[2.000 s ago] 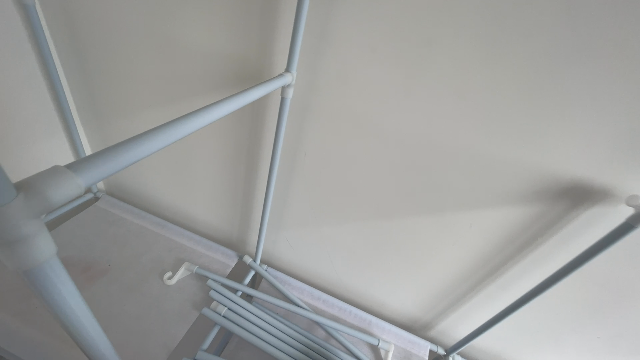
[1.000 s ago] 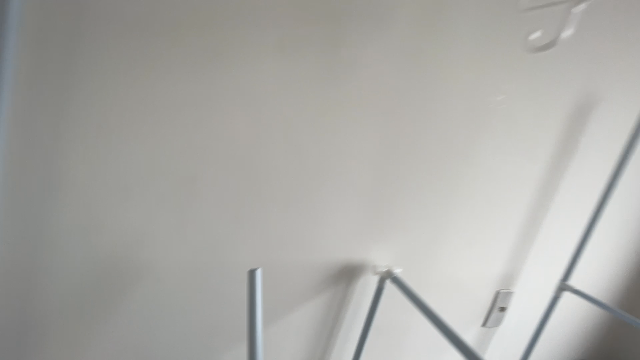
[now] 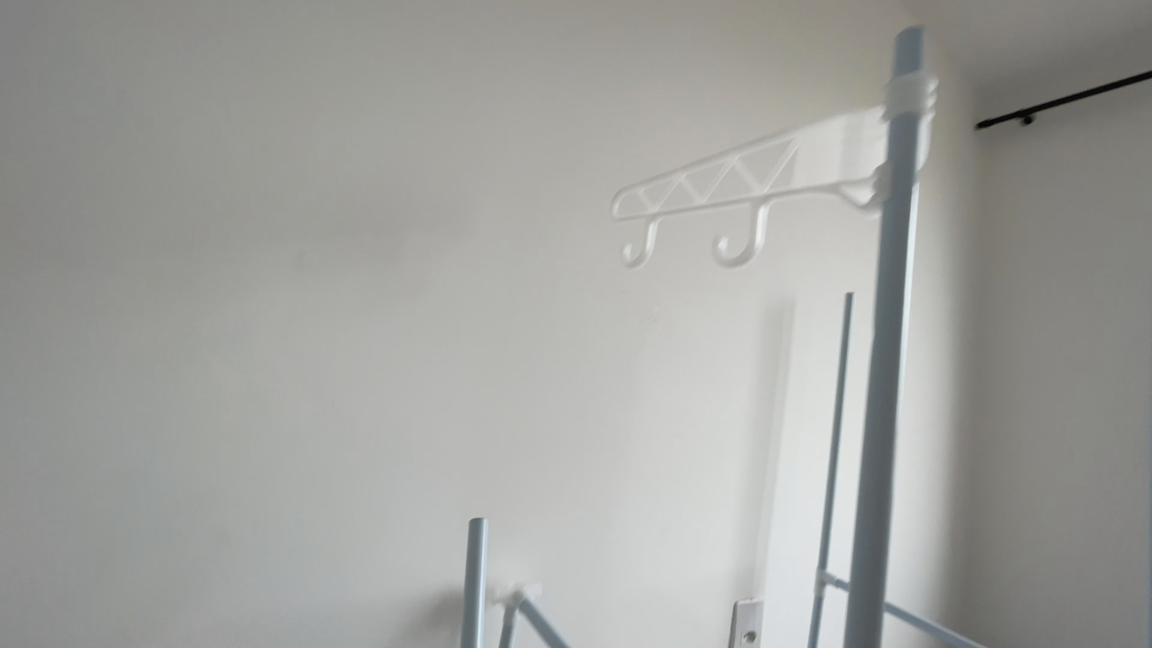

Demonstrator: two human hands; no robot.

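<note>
Neither of my hands shows in the head view. A thick grey-blue tube (image 3: 886, 360) stands nearly upright at the right. Near its top, a white plastic hook bracket (image 3: 702, 180) is fitted around it and reaches out to the left, with two hooks hanging from its lower edge. Behind that tube rises a thinner upright tube (image 3: 837, 432), with a crossbar (image 3: 931, 624) joined low on it. At the bottom centre is the open end of a shorter tube (image 3: 474, 576). Just right of it, a white connector (image 3: 517, 594) joins two tubes.
A pale wall (image 3: 315, 315) fills most of the view behind the tubes. A wall socket (image 3: 747, 625) sits low on it, left of the thick tube. At the upper right, a black rod (image 3: 1071, 101) runs near the ceiling.
The view has swung up and to the right, off the lower frame and the loose tubes lying below. The whole hook bracket has come into sight; one second ago only part of a hook showed.
</note>
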